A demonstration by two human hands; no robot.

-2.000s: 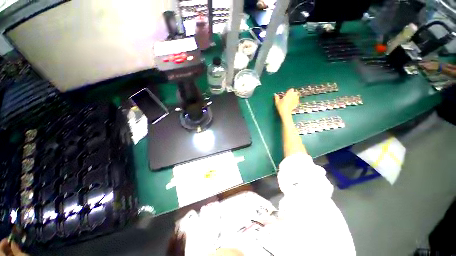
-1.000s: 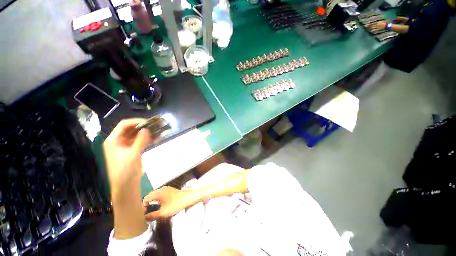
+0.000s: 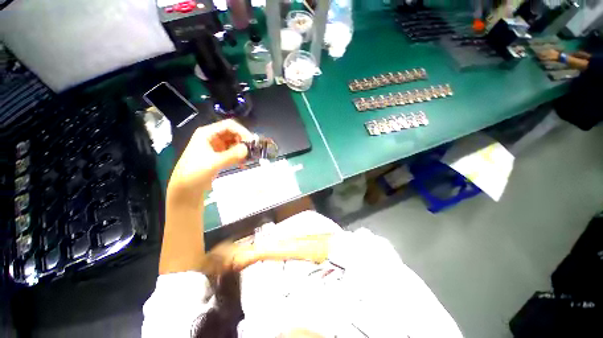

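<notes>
My left hand (image 3: 215, 148) is raised over the front of the black microscope base (image 3: 284, 122). It pinches a small metallic module (image 3: 263, 148) between thumb and fingertips, near the lower end of the black microscope (image 3: 215, 72). My right hand (image 3: 228, 257) is low in front of my body, below the bench edge. It is blurred, and what it holds cannot be made out. Rows of silvery modules (image 3: 403, 99) stand on the green mat at the right. A glossy black blister tray (image 3: 86, 204) at the left has modules in one column.
A white paper sheet (image 3: 258, 191) lies at the bench edge. A smartphone (image 3: 170, 103) and crumpled white wipe (image 3: 157, 130) are left of the base. A clear bottle (image 3: 259, 63) and round tubs (image 3: 299, 70) stand behind. Another person's hand (image 3: 568, 58) is far right.
My right hand has left the module rows and come down in front of my body. My left hand has come from the lower left to the base with a module. The view has also shifted.
</notes>
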